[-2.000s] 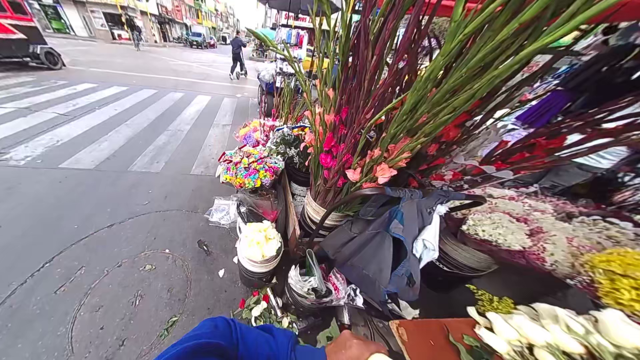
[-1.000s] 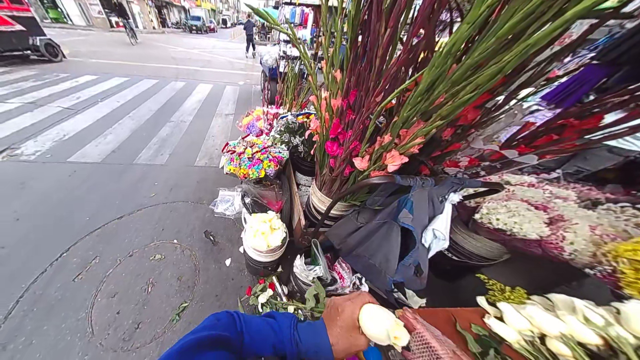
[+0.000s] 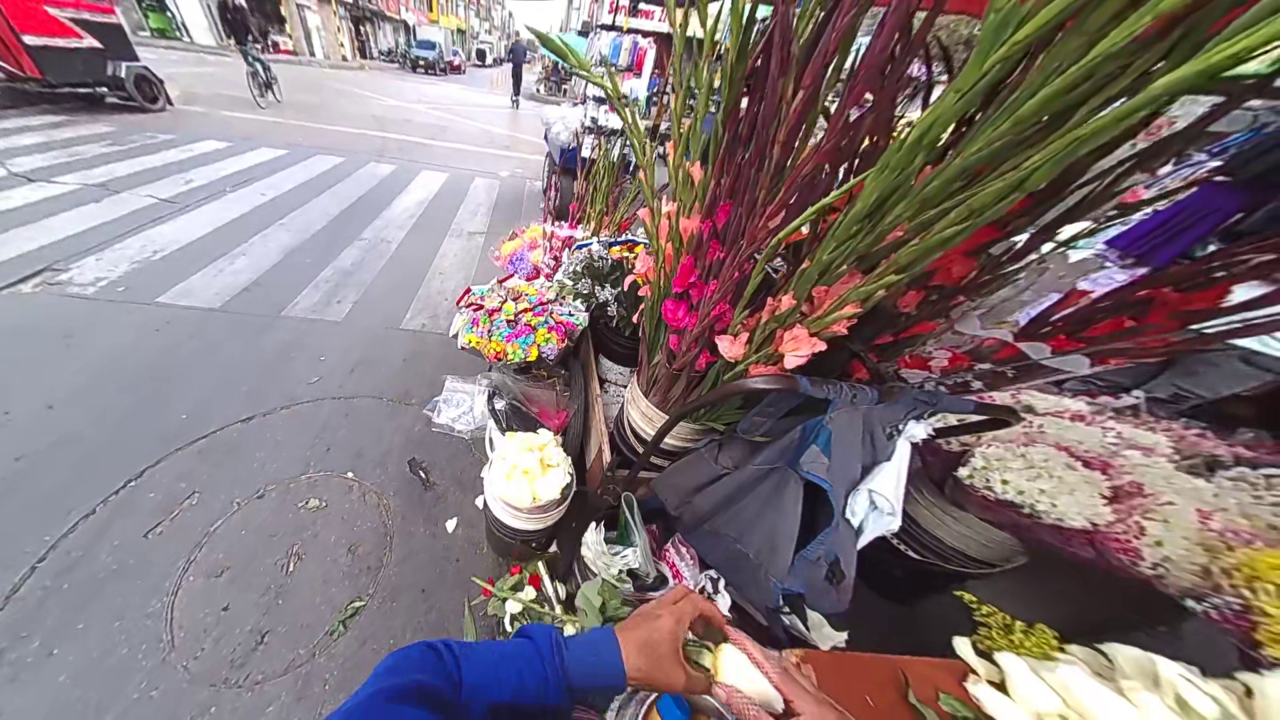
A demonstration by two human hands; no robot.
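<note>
My left hand point(image 3: 668, 640), in a blue sleeve, curls its fingers at the green base of a white rose bud point(image 3: 745, 675) at the bottom centre. My right hand point(image 3: 800, 695), partly cut off by the lower edge, is against the bud's other side. Pinkish mesh netting point(image 3: 755, 655) lies along the bud between the hands. White long-budded flowers point(image 3: 1090, 685) lie at the lower right, beside a brown-red surface point(image 3: 880, 680). Below my left hand, a container with something blue point(image 3: 672, 708) partly shows.
A bucket of cream-white flowers point(image 3: 530, 470) stands on the pavement, near a colourful bouquet point(image 3: 520, 320). Tall gladiolus stems point(image 3: 800, 190) rise from a banded bucket point(image 3: 655, 425). A grey cloth garment point(image 3: 750, 495) hangs over a curved bar. A cyclist point(image 3: 250, 50) rides beyond the crosswalk point(image 3: 260, 220).
My left hand has moved from the side of the bud to its base. Mesh netting now lies along the bud, which was bare one second ago. The cyclist has come further into the street.
</note>
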